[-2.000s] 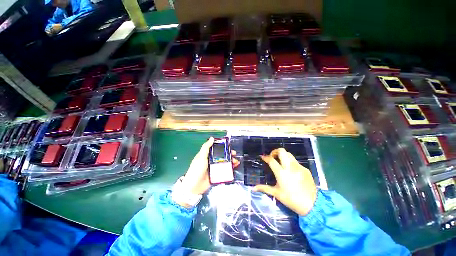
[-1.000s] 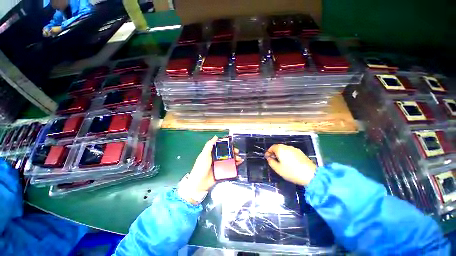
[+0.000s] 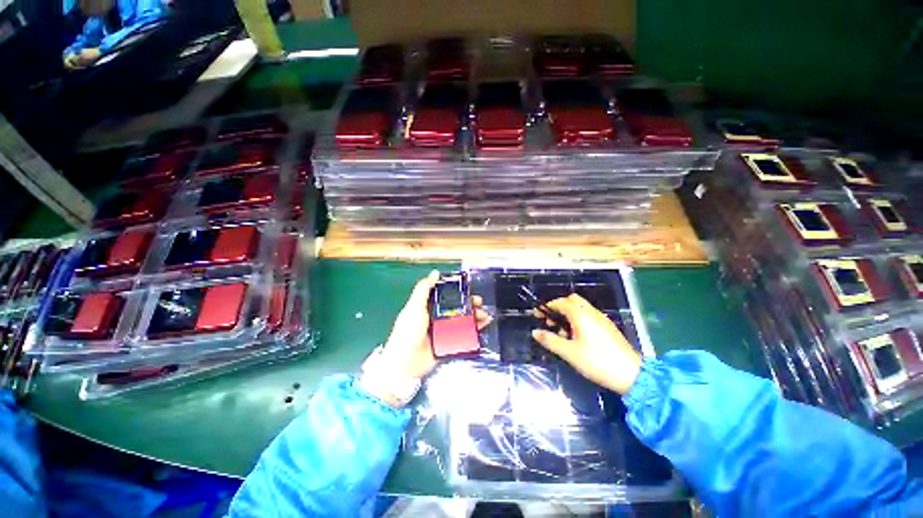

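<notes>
My left hand (image 3: 407,339) holds a red device (image 3: 454,336) upright, its dark display with a pale border facing up. The lens tray (image 3: 635,322), a pale-edged sheet with a grid of black panels, lies on the green surface just right of it. My right hand (image 3: 585,342) is over the upper part of this tray, fingers bent and close together. A thin dark piece shows at its fingertips, probably a screen cover (image 3: 550,314); its outline is hard to tell from the panels below. Shiny crinkled clear film (image 3: 496,420) covers the tray's near part.
A tall stack of blister trays (image 3: 496,192) with red devices stands on a wooden board (image 3: 405,249) at the back. More tray stacks stand left (image 3: 182,349) and right (image 3: 800,304). A person in a blue smock (image 3: 116,30) is at the far left.
My right hand has shifted slightly over the tray, and a dark piece now shows at its fingertips. My left hand still holds the red device. The view has shifted slightly.
</notes>
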